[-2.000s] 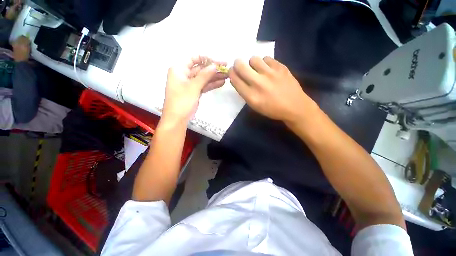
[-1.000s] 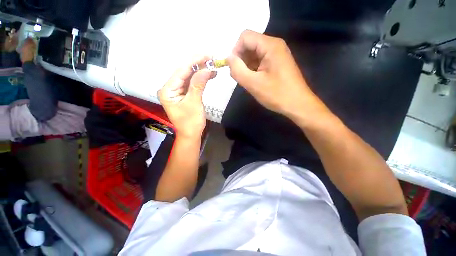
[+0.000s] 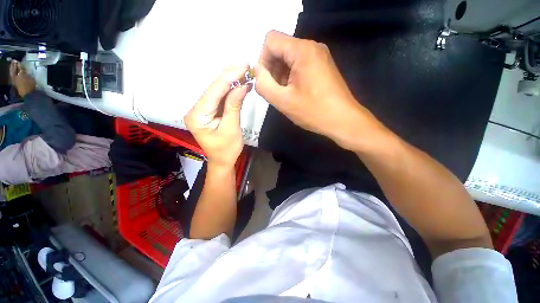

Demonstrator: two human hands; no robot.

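A small metal machine part (image 3: 239,83), silver with a gold glint, is pinched between the thumb and fingers of my left hand (image 3: 218,121) above the white table (image 3: 195,41). My right hand (image 3: 302,83) has its thumb and forefinger at the gold end (image 3: 251,73) of the part. The fingertips hide much of it, and its exact shape is too small to tell. A black fabric panel (image 3: 408,89) lies flat on the table to the right of my hands.
The sewing machine head (image 3: 497,21) with its metal presser foot (image 3: 442,40) is at the upper right. Red baskets (image 3: 139,204) with dark cloth stand below the table at the left. Another person's arm (image 3: 50,118) is at the far left, near a black machine unit (image 3: 71,77).
The view has shifted, and the sewing head sits higher at the right. My hands have come closer together around the part, and less of its gold end shows.
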